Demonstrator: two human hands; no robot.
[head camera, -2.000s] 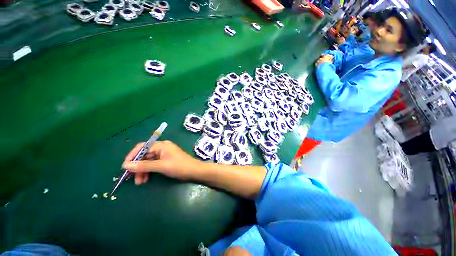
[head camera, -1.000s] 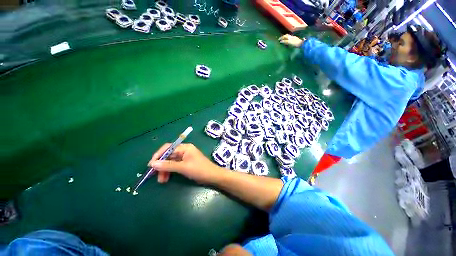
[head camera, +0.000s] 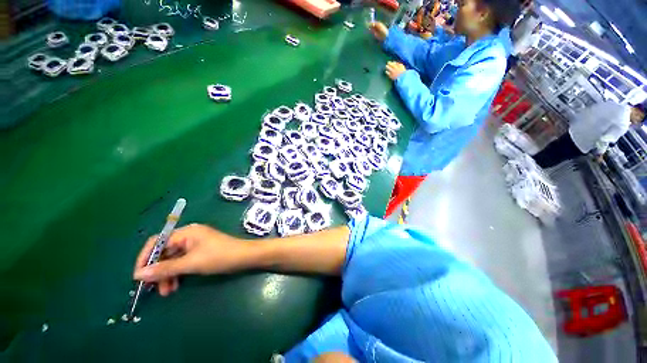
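Observation:
My right hand (head camera: 186, 257) is shut on slim silver tweezers (head camera: 162, 241), held like a pen and tilted. The tips point down at several tiny pale bits (head camera: 125, 319) on the green mat (head camera: 85, 234). Whether the tips hold a bit cannot be told. A large pile of small square silver-white units with dark round centres (head camera: 323, 142) lies right of and beyond my hand. Skin at the bottom edge (head camera: 333, 357) may be part of my left arm; my left hand itself is not visible.
A single unit (head camera: 219, 92) lies on the green strip beyond the pile. More units (head camera: 89, 48) lie at the far left. A person in a blue smock (head camera: 450, 88) is at the bench on the right. A red tray (head camera: 312, 6) shows at the top, a red stool (head camera: 590, 309) lower right.
The view has shifted. My right hand and the tweezers remain by the pale bits, with the tweezers more upright. The neighbouring person's arm, stretched across the bench one second ago, is now drawn back.

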